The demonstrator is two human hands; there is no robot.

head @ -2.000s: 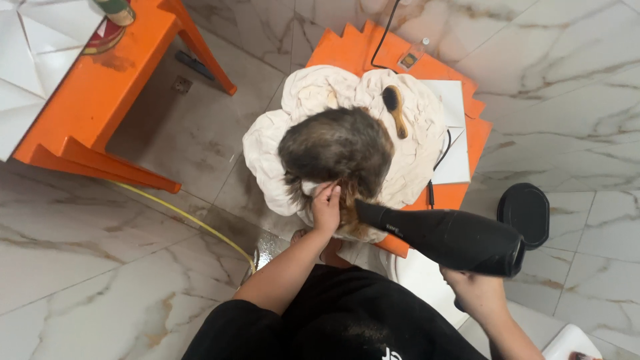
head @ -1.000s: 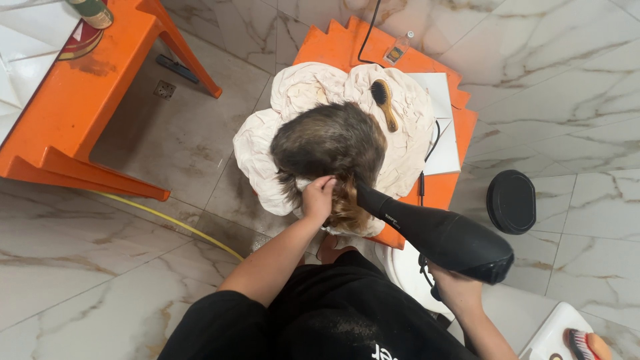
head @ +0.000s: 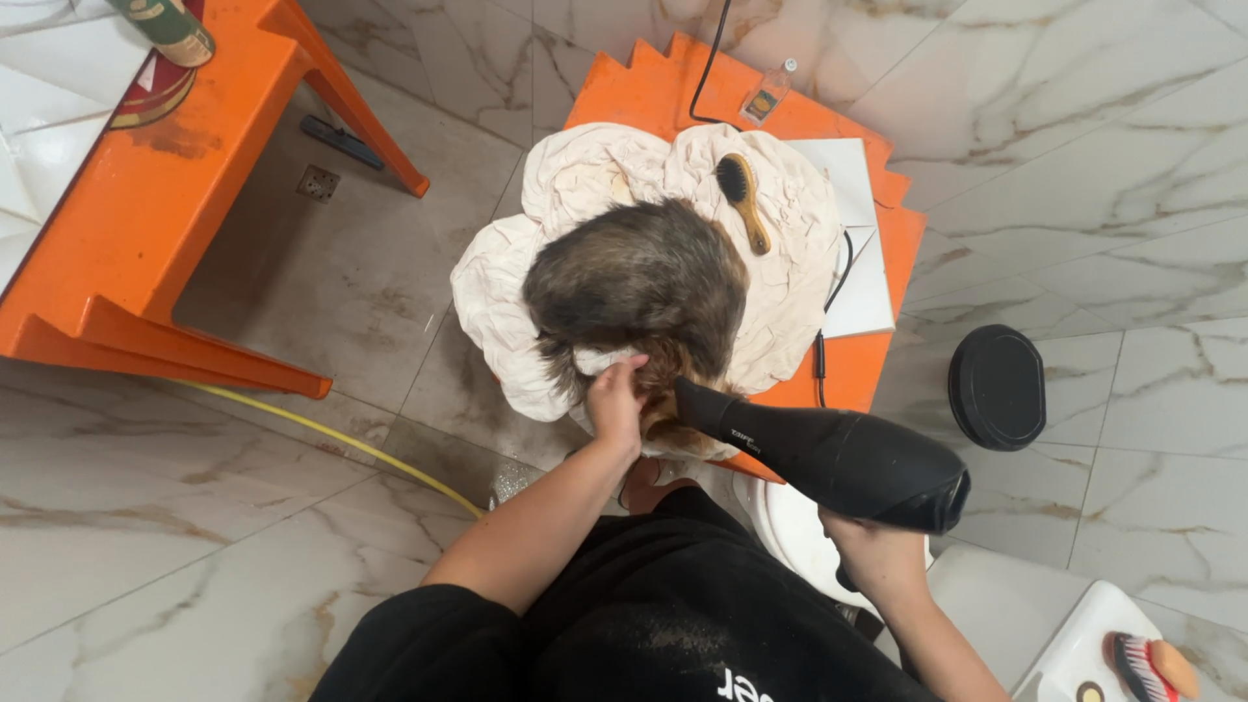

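A small long-haired animal with grey-brown fur [head: 639, 278] lies curled on a crumpled cream cloth [head: 795, 322] over an orange plastic table. My left hand [head: 616, 405] is at the near side of its fur, fingers bent together; whether they pinch the fur cannot be told. My right hand [head: 877, 556] grips the handle of a black hair dryer [head: 838, 463], largely hidden under the barrel. The dryer's nozzle points left into the tan fur beside my left hand. A wooden oval bristle brush [head: 745, 203] rests on the cloth beyond the animal.
A small clear bottle [head: 767, 93] and a white board [head: 858, 224] lie on the orange table [head: 902, 258]. Another orange table [head: 210, 156] stands left. A black lidded bin [head: 997, 387] is right, a yellow hose [head: 341, 439] on the floor, and a red-and-white-bristled brush [head: 1150, 668] bottom right.
The hand positions at the fur and on the dryer look much the same. The view has shifted slightly, and the brush at the bottom right, unseen two seconds ago, shows now.
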